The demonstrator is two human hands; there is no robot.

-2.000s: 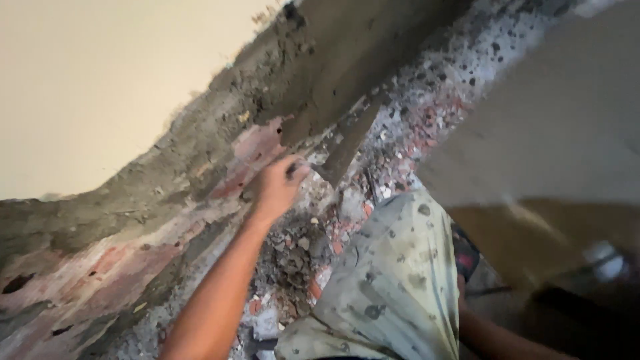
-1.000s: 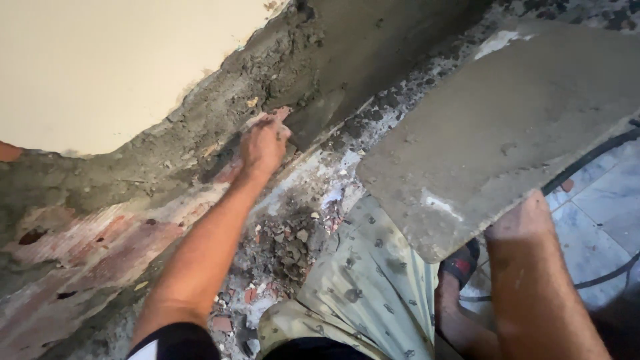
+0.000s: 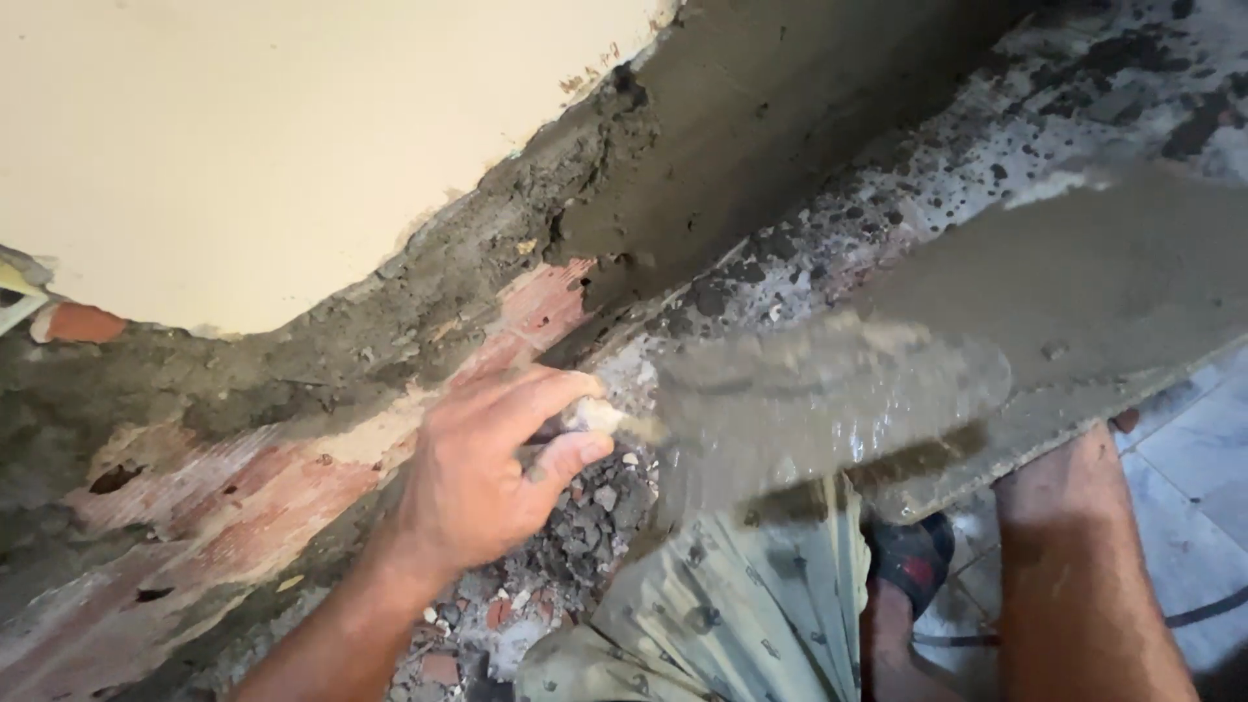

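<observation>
My left hand (image 3: 492,463) is closed round the pale, mortar-smeared handle of a trowel (image 3: 829,414). Its long blade is wet, blurred by motion, and lies over the near left part of a mortar-covered board (image 3: 1082,283). From below, my right hand (image 3: 1068,453) holds the board by its near edge; its fingers are hidden underneath. Left of the trowel runs the wall's lower strip, where grey mortar (image 3: 429,283) surrounds bare red hollow brick (image 3: 322,478). Smoother, dark wet mortar (image 3: 741,127) covers the strip farther up the view.
Cream painted wall (image 3: 244,146) borders the mortar with a ragged edge. Rubble (image 3: 595,517) lies below my left hand, beside my patterned clothing (image 3: 721,595). A sandaled foot (image 3: 912,561) and a dark hose (image 3: 1204,609) are on the tiled floor (image 3: 1194,458). A broken red piece (image 3: 83,322) sits far left.
My left hand has come away from the wall mortar, and the trowel blade is now over the board. My right hand still holds the board.
</observation>
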